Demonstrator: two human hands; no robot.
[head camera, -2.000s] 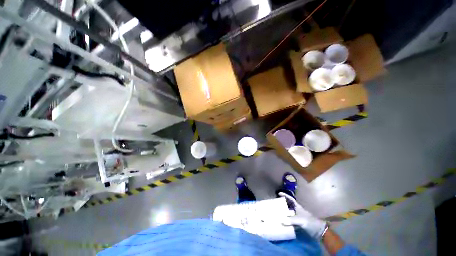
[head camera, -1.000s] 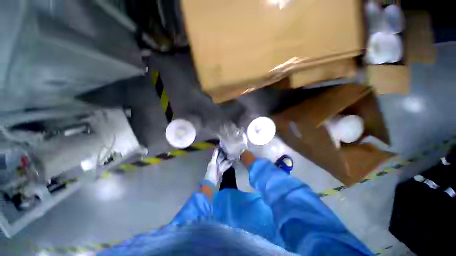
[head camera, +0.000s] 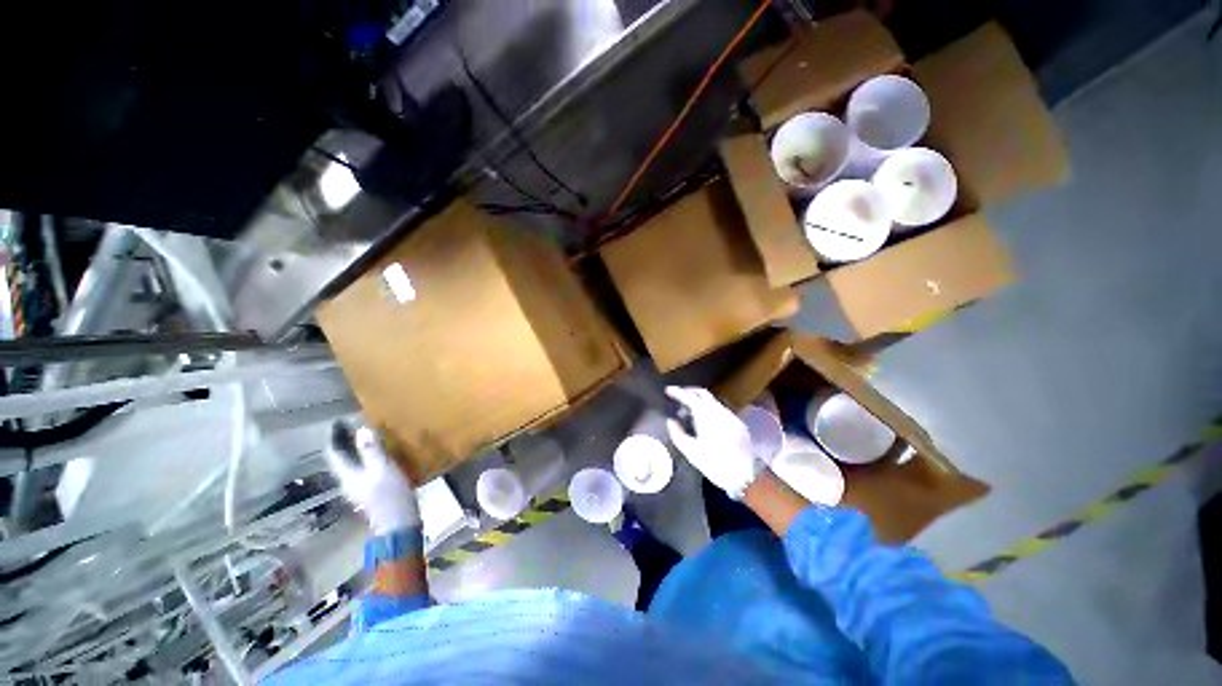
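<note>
Three white adhesive cartridges stand upright on the floor in a row: one at the left (head camera: 501, 493), one in the middle (head camera: 595, 495) and one at the right (head camera: 643, 464). My left hand (head camera: 373, 481), in a white glove, is raised at the left, beside the large carton, with its fingers apart and nothing in it. My right hand (head camera: 713, 440), also gloved, is above and right of the right cartridge, fingers spread and empty. My right hand partly covers the near side of an open carton (head camera: 901, 491) that holds three white cylinders.
A large closed carton (head camera: 442, 342) stands in front, with a smaller one (head camera: 697, 275) beside it. Another open carton (head camera: 919, 279) holds several white cylinders. White frames and equipment are at the left, a metal bench edge behind. Yellow-black tape (head camera: 1099, 516) crosses the floor.
My hands, together low between two standing cartridges a second ago, are now apart and raised. Three cartridges now stand in the row instead of two. The view has shifted and pulled back.
</note>
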